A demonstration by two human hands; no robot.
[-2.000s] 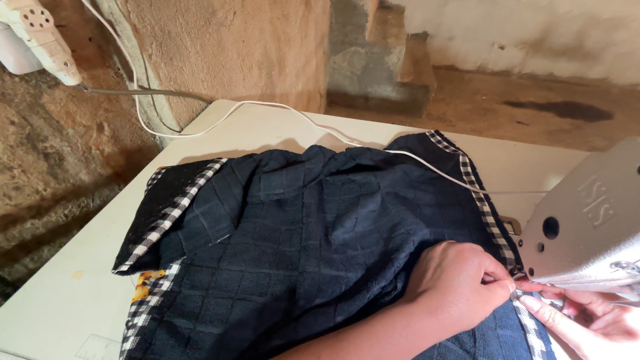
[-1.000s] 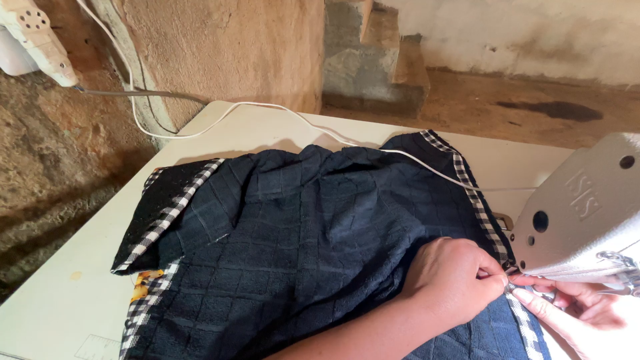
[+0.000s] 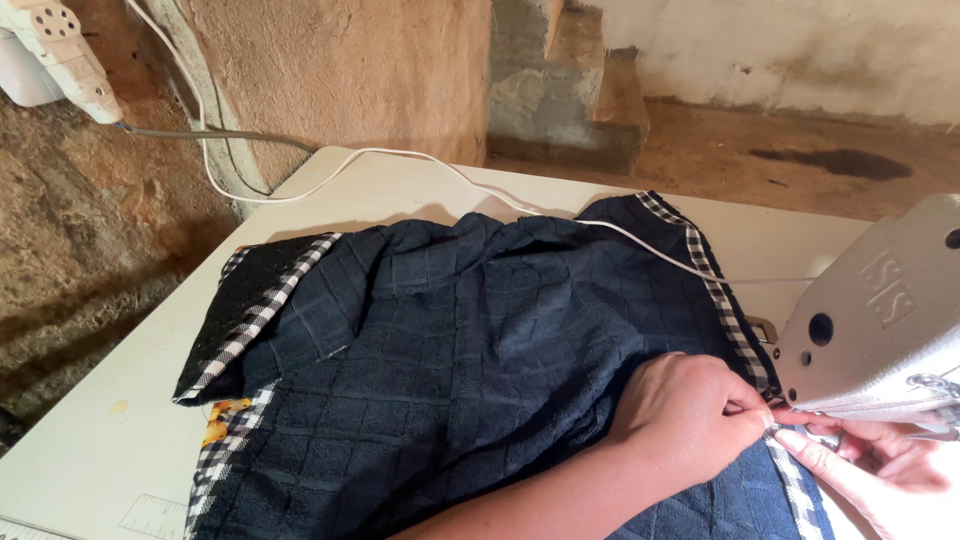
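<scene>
A dark blue checked-weave cloth (image 3: 465, 337) lies rumpled over the table, edged with black-and-white gingham trim (image 3: 724, 307). The head of a sewing machine (image 3: 862, 322) stands at the right; its needle area is hidden behind my hands. My left hand (image 3: 690, 412) rests over the cloth's right part, thumb and forefinger pinching the trimmed edge just below the machine head. Touching the same edge from the right is my right hand (image 3: 862, 457), its fingertips close to those of my left. Whatever lies between the fingertips is too small to tell.
A white cable (image 3: 450, 169) runs across the pale table (image 3: 135, 375) and over the cloth to behind the machine. A power socket block (image 3: 67, 52) with a plug hangs by the rough wall at upper left. Ruler markings (image 3: 157, 516) show at the table's lower left.
</scene>
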